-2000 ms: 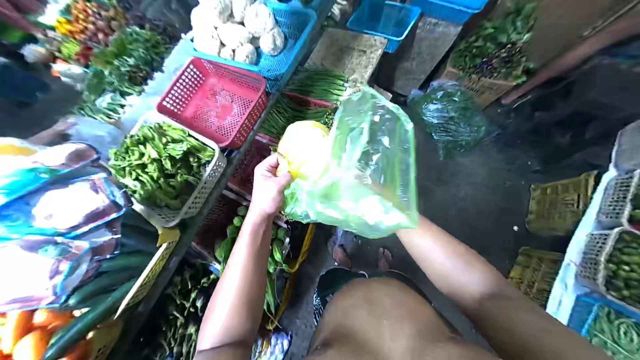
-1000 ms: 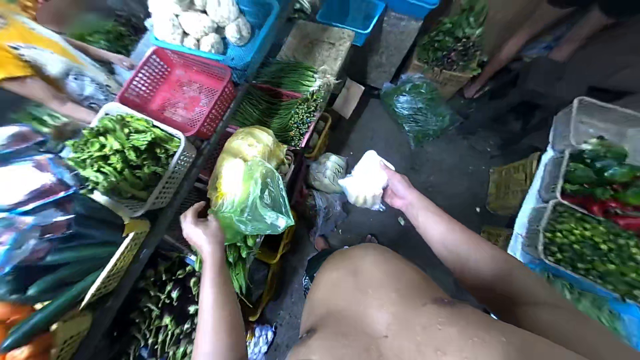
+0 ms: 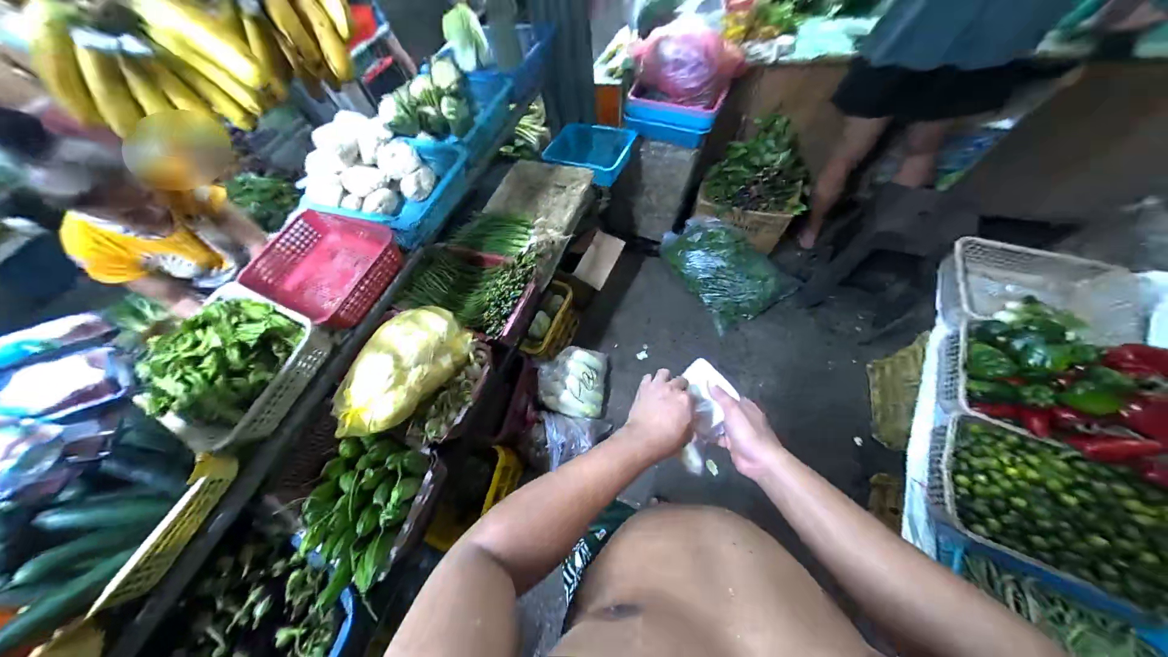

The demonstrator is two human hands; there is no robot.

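Note:
In the head view both hands are together in front of my body, over the dark floor. My left hand (image 3: 663, 412) touches the left side of a small white item (image 3: 704, 388), perhaps a folded plastic bag or a tray; its exact kind is unclear. My right hand (image 3: 746, 432) grips its right side, thumb on top. Blur hides whether my left fingers close on it. Clear plastic seems to hang below it. Left of my hands, a yellow plastic bag (image 3: 401, 370) with contents rests on the produce crates, above green peppers or pods (image 3: 365, 502).
A red basket (image 3: 319, 265), a crate of leafy greens (image 3: 224, 365) and bananas (image 3: 182, 55) are on the left. Wrapped pale vegetables (image 3: 575, 381) and a bag of greens (image 3: 725, 272) lie low ahead. Crates of limes (image 3: 1049, 502) and peppers stand right. A person in yellow (image 3: 137, 246) is behind the stall.
My left hand has moved right, away from the yellow bag, to the white item in my right hand. The light green bag seen beside the yellow one is no longer visible there. The view has tilted up.

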